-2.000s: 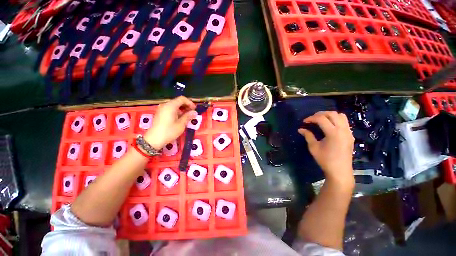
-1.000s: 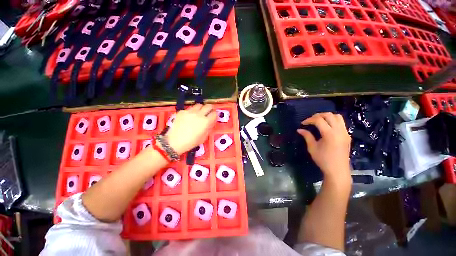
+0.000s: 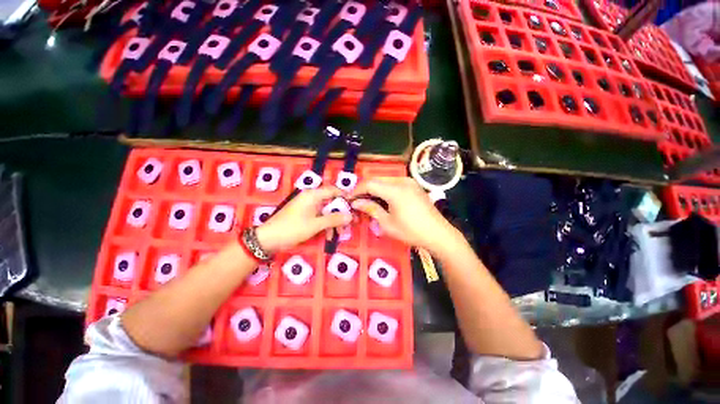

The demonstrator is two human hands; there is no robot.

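A pale pink watch head (image 3: 338,207) with a dark round centre is pinched in the fingertips of my left hand (image 3: 298,222), over the working tray's right part. My right hand (image 3: 392,207) meets it from the right, with a dark strap piece (image 3: 369,200) between its fingers; fingers partly hide it. The red-orange working tray (image 3: 260,359) has pale watch heads in its pockets. Two dark buckle-end straps (image 3: 322,154) stick out past its top edge, at two top-row heads. A dark strap end (image 3: 331,241) shows below my hands.
Stacked red trays with strapped watches (image 3: 264,46) are behind the working tray. A silver stepped pot (image 3: 444,155) stands in a cream ring. A neat dark strap pile (image 3: 505,229) and a looser buckle strap pile (image 3: 592,237) lie right. Trays of dark parts (image 3: 545,71) are upper right.
My right hand has moved left from the strap pile to meet my left hand. A watch head is now held between them, and the top-right pocket no longer shows one. The view has shifted slightly.
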